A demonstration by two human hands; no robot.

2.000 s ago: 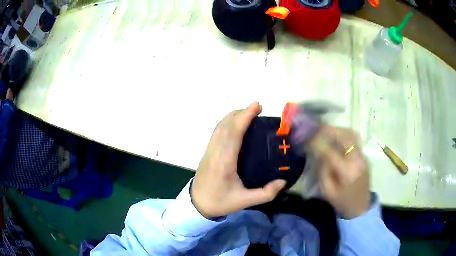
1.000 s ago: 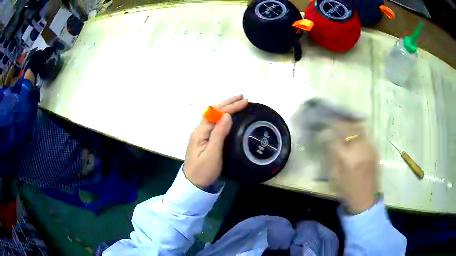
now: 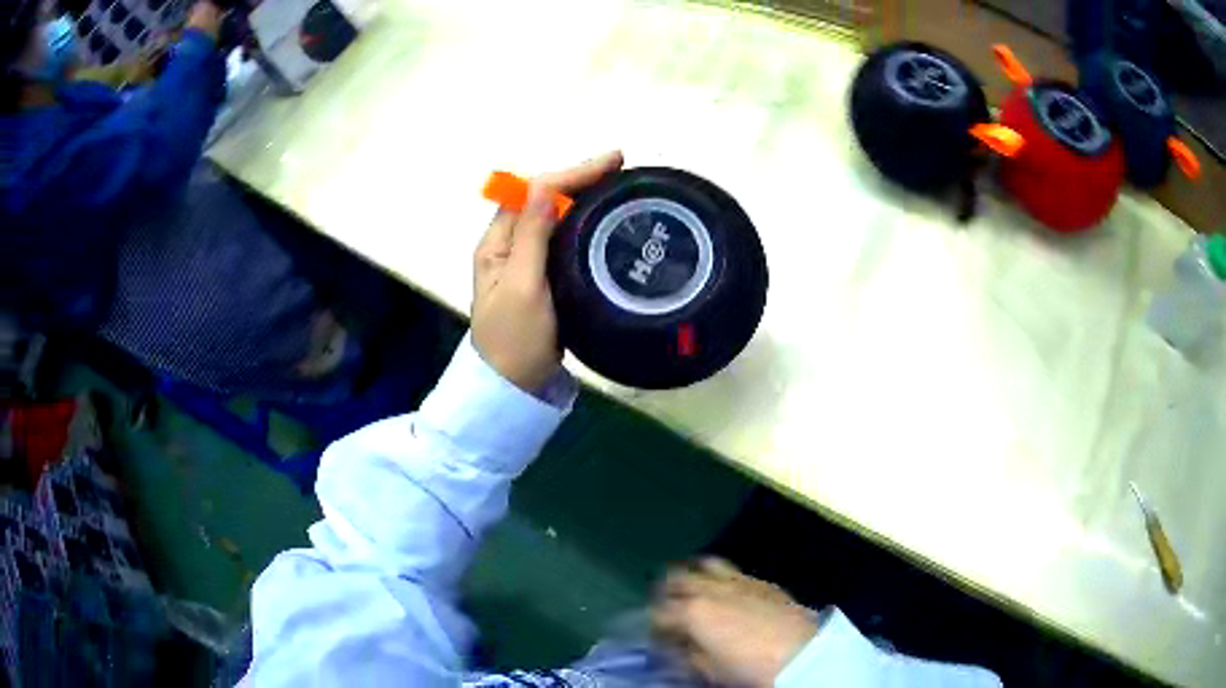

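Observation:
My left hand (image 3: 518, 289) holds a black round speaker (image 3: 726, 276) by its left side, above the bench's near edge. The speaker's end cap with a pale grey ring and emblem faces me, and a small red mark shows below the ring. Its orange strap (image 3: 506, 190) sticks out at the left, by my thumb. My right hand (image 3: 733, 621) is low in the picture, below the bench edge, near my lap. It is blurred, with its fingers curled, and I cannot tell whether it holds anything. The cloth cannot be made out.
On the cream bench (image 3: 874, 390), a black speaker (image 3: 904, 132), a red speaker (image 3: 1062, 175) and a navy speaker (image 3: 1143, 141) stand at the far right. A clear bottle (image 3: 1190, 303) is at the right edge, and an awl (image 3: 1162, 548) lies below it. A person in blue (image 3: 101, 175) sits at left.
The speaker has turned from its button side to its ringed end and moved up and left. My right hand has moved away from beside it down to my lap. The view has shifted left.

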